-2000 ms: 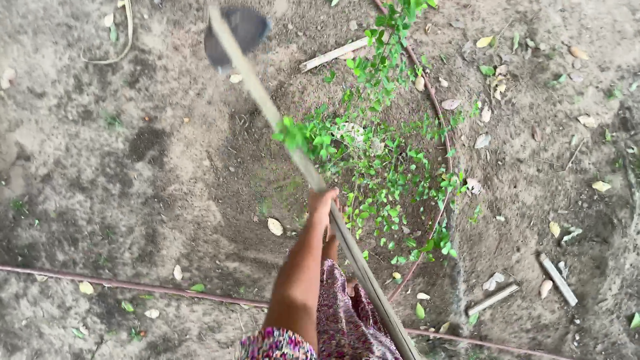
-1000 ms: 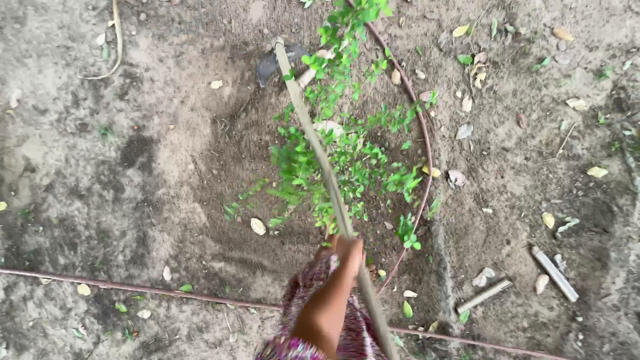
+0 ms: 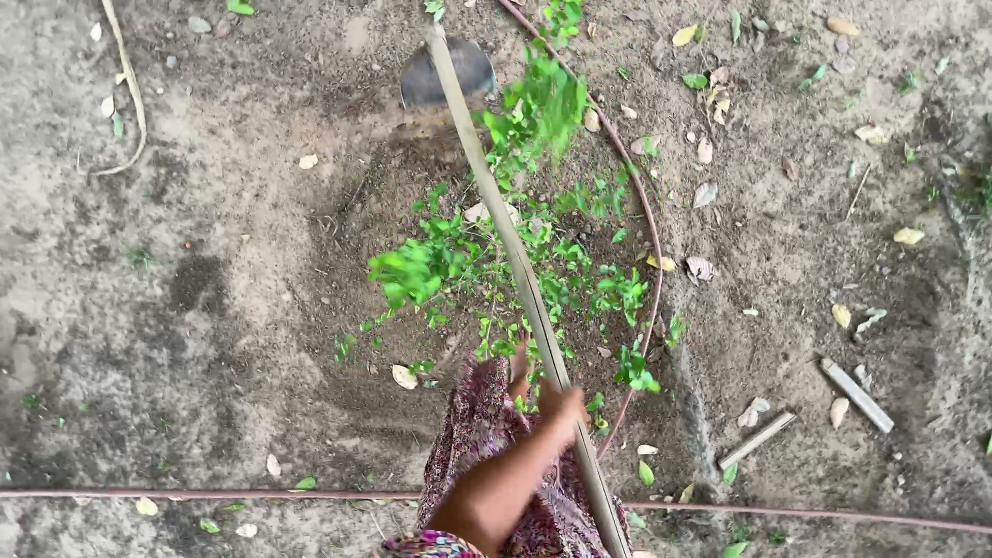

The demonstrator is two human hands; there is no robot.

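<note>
My left hand (image 3: 564,404) is closed around the long wooden handle (image 3: 515,252) of a hoe, below the middle of its visible length. The metal hoe blade (image 3: 448,74) is at the top of the view, over bare soil at the left of the plant's upper stems. Beneath and beside the handle spreads a leafy green plant (image 3: 554,271), some of its leaves blurred. The handle leaves the view at the bottom, and my right hand is not in view. A patterned purple garment hangs below my left forearm, and part of a bare foot shows near the handle.
A reddish hose or cable (image 3: 655,225) curves along the plant's right side; another reddish line (image 3: 232,494) crosses the ground near the bottom. Two short wood pieces (image 3: 856,394) (image 3: 756,440) lie at right. A pale, bent root or vine (image 3: 132,89) lies upper left, and dry leaves are scattered about.
The blade, blurred at the upper left two seconds ago, is now farther right, close to the plant. My left hand has moved down and right in the view, still on the handle.
</note>
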